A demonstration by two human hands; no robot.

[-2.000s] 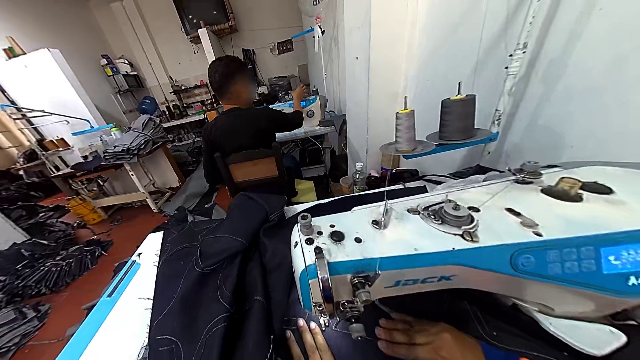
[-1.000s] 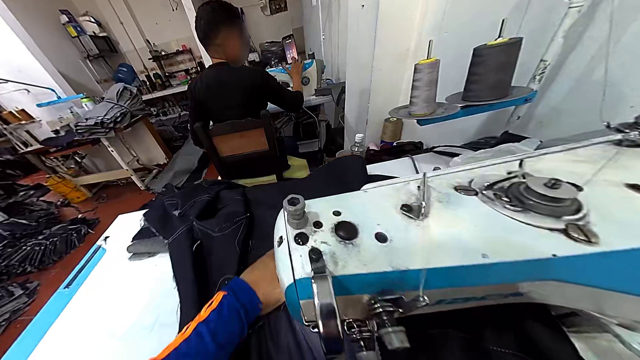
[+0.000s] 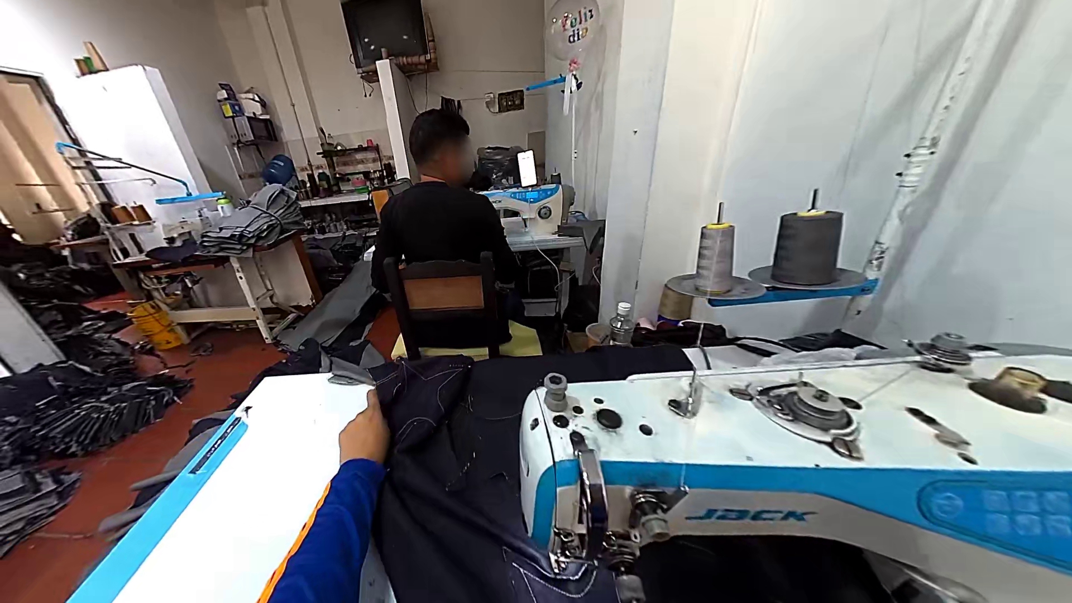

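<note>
A Jack industrial sewing machine (image 3: 754,469) with a white and blue body fills the lower right. Dark fabric with light stitching lines (image 3: 444,452) spreads over the table left of the machine head and passes beneath it. My left hand (image 3: 366,429), in a blue sleeve with an orange stripe, lies at the left edge of that fabric, near a small grey piece of cloth (image 3: 347,368). Its fingertips are partly hidden, so its hold on the cloth is unclear. My right hand is not visible.
Two cones of grey thread (image 3: 806,248) stand on a blue stand behind the machine. A plastic bottle (image 3: 621,325) is near the wall. Ahead, a person in black (image 3: 440,230) sits on a wooden chair at another machine. Piles of dark fabric (image 3: 92,410) cover the floor at left.
My left hand has moved from beside the machine head to the fabric's left edge. My right hand, seen by the needle area two seconds ago, is out of sight. The view has shifted.
</note>
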